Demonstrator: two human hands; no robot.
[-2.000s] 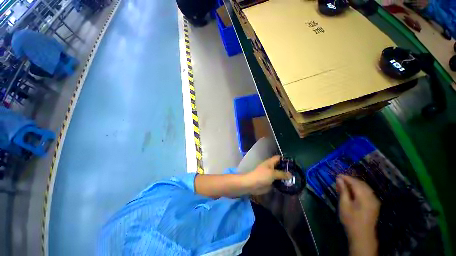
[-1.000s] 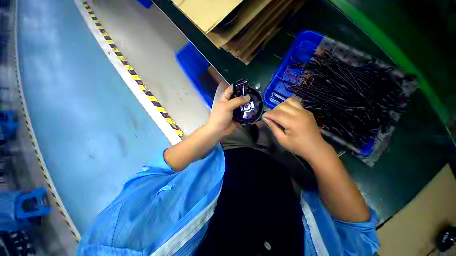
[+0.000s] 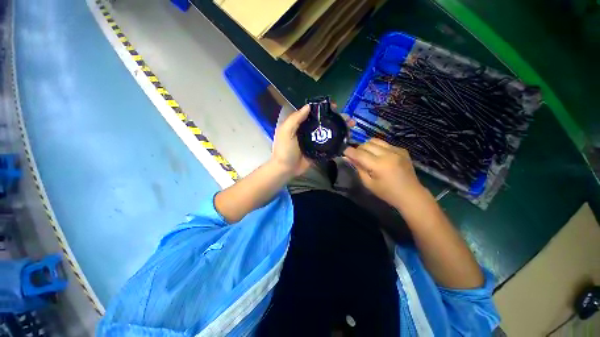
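Note:
My left hand [image 3: 291, 141] holds a round glossy black ear cup housing [image 3: 320, 139] in front of my lap, white marking facing up and its block-like arm pointing away from me. Fingertips show at its far right edge. My right hand [image 3: 381, 166] is at the cup's lower right edge, thumb and fingers pinched together. A thin part between those fingers is too small to make out. A shallow blue tray [image 3: 393, 45] on the bench to the right is heaped with thin black microphone booms or leads [image 3: 454, 108], some with reddish ends.
Stacked cardboard sheets [image 3: 316, 39] lie beyond the tray at the top. A deeper blue bin [image 3: 247, 92] stands below the bench edge. A tan board [image 3: 549, 283] at lower right carries a black ear cup with a trailing lead [image 3: 587, 301]. A blue stool [image 3: 45, 275] stands far left.
My right hand has left the tray and come to the ear cup's edge. My left hand has brought the cup in front of my lap and shifted its grip. The view has turned toward my lap.

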